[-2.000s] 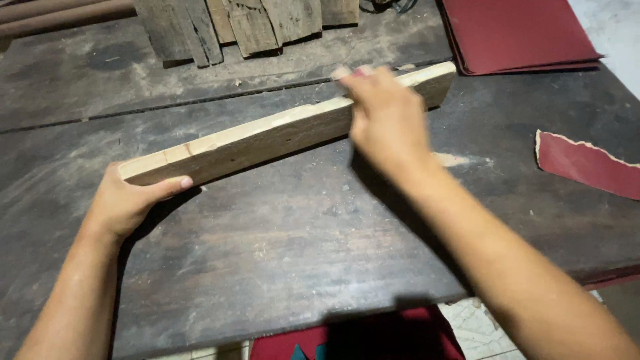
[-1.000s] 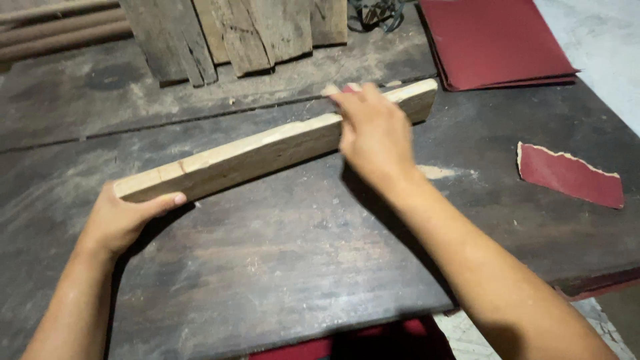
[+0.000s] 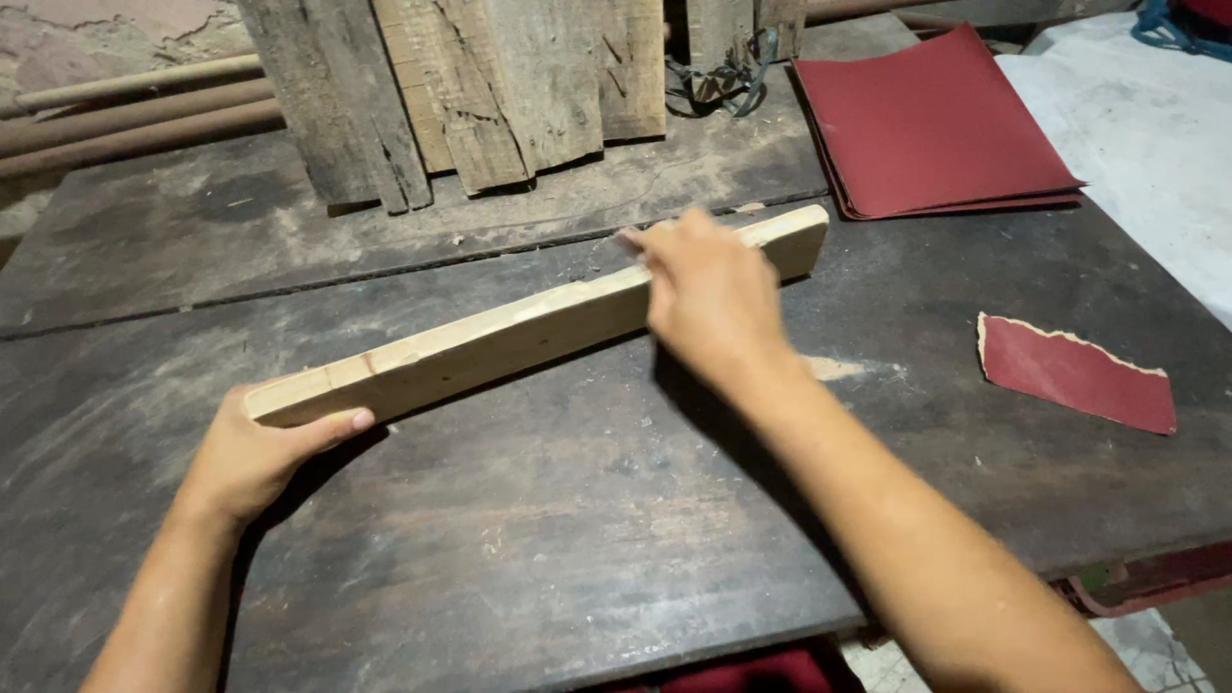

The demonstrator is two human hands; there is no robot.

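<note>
A pale wooden board [image 3: 520, 351] stands on its long edge on the dark wooden table [image 3: 539, 539], slanting up to the right. My left hand [image 3: 260, 443] grips its left end, the thumb along the near face. My right hand [image 3: 717, 298], slightly blurred, lies over the upper edge near the right end. A small reddish bit shows at its fingertips, probably a piece of sandpaper pressed on the edge; most of it is hidden by the fingers. To the right lies a torn strip of red sandpaper [image 3: 1073, 375].
Several rough, weathered boards [image 3: 539, 87] lean at the back of the table. Right of them sit a dark tangled strap-like item [image 3: 722, 87] and a stack of red sandpaper sheets [image 3: 934, 125]. Pipes [image 3: 144, 115] run along the wall at the left. A white cloth-like surface [image 3: 1126, 125] adjoins the right side.
The view has shifted a little, showing more of the back. My left hand keeps its hold on the board's left end, and my right hand stays over the upper edge toward the right end.
</note>
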